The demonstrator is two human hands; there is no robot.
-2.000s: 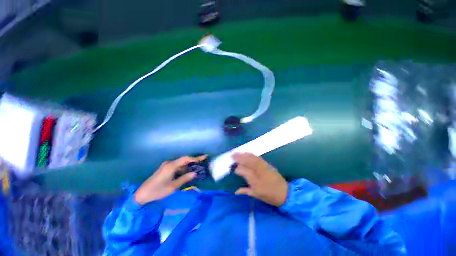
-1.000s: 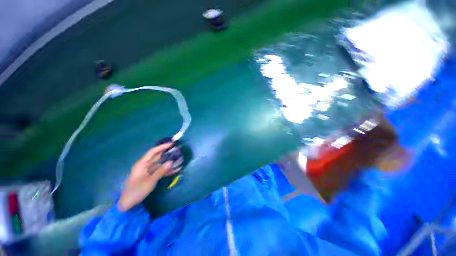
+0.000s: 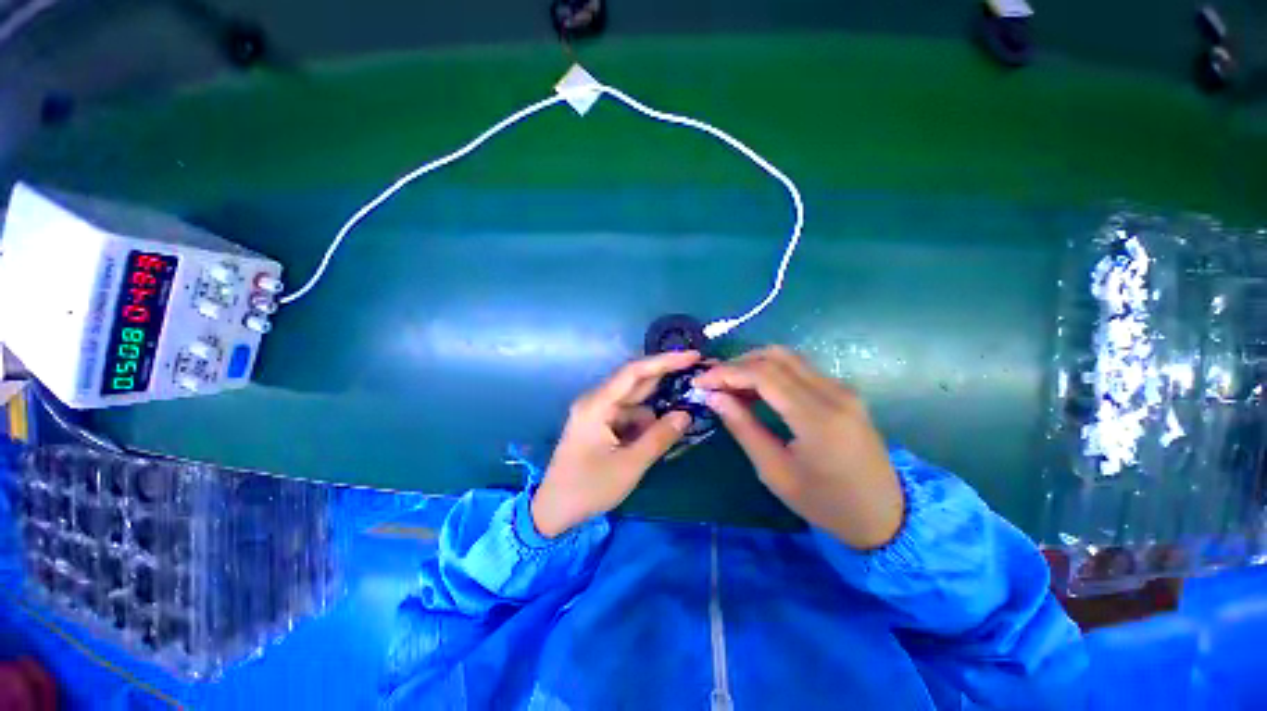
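Observation:
A round black electronic module (image 3: pixel 680 399) is at the front middle of the green bench. My left hand (image 3: pixel 609 442) holds its left side with thumb and fingers. My right hand (image 3: pixel 820 438) has its fingertips on the module's right part, at a small whitish piece; I cannot tell whether the piece is gripped or lies on the face. The plain black test puck (image 3: pixel 677 335) lies just beyond the module, joined to the plug of a white cable (image 3: pixel 798 208). The fingers hide part of the module.
A power supply (image 3: pixel 174 313) with lit red and green digits stands at the left. A blister tray (image 3: pixel 111 556) is at lower left. A clear tray (image 3: pixel 1209 417) with white scraps (image 3: pixel 1123 354) is at the right. White tape (image 3: pixel 578 89) crosses the cable. Black modules (image 3: pixel 1006 35) sit along the far side.
The view has swung back from the right. My right hand has come to the module beside my left hand. The white strip seen two seconds ago is no longer visible.

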